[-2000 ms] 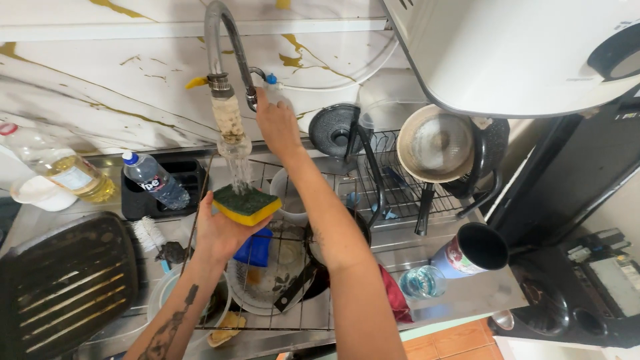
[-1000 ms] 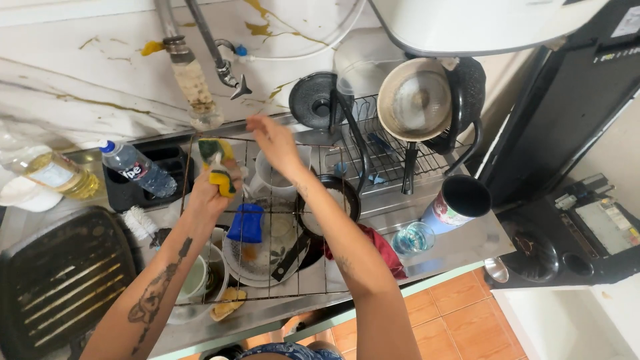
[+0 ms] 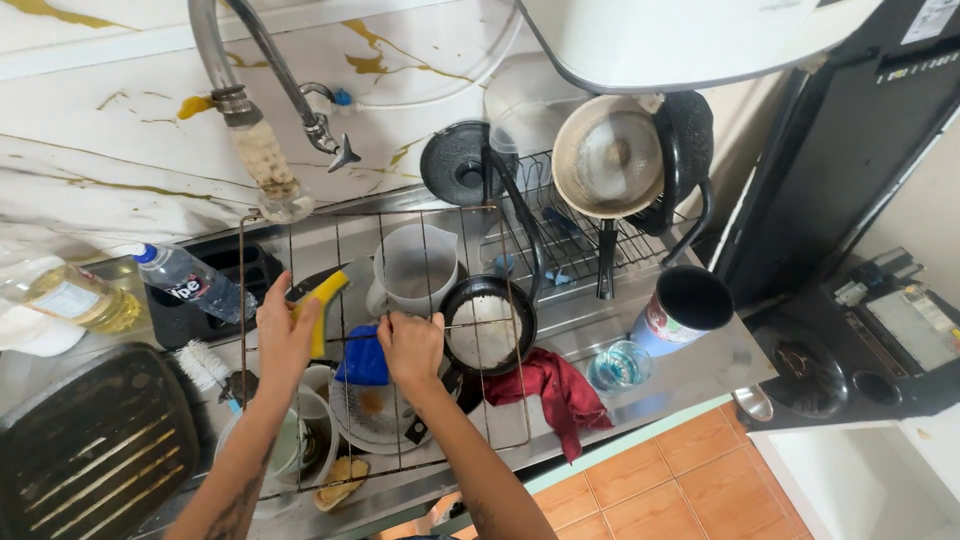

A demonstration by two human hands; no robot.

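Observation:
A rusty wire rack [image 3: 381, 217] lies across the sink. My left hand [image 3: 289, 337] is shut on a yellow and green sponge [image 3: 322, 307] near the rack's left part. My right hand [image 3: 411, 345] has its fingers closed around a wire at the rack's middle. Beneath the rack are a white plastic jug [image 3: 416, 262], a blue plastic item [image 3: 363, 357], a small black frying pan [image 3: 487, 330], a plate [image 3: 367, 420] and a pot [image 3: 319, 427]. The tap [image 3: 274, 161] hangs above, and no water shows running from it.
At left are a grill pan [image 3: 97, 442], a bottle brush [image 3: 202, 364], a detergent bottle [image 3: 195, 281] and an oil bottle [image 3: 90, 300]. A dish rack [image 3: 585, 247] holds pans at the back right. A red cloth [image 3: 551, 397], a glass [image 3: 619, 366] and a tall cup [image 3: 682, 307] stand nearer.
My right hand has left the tap and gripped the rack. The water seen running onto the sponge two seconds ago has stopped. My left hand has moved down from the tap with the sponge.

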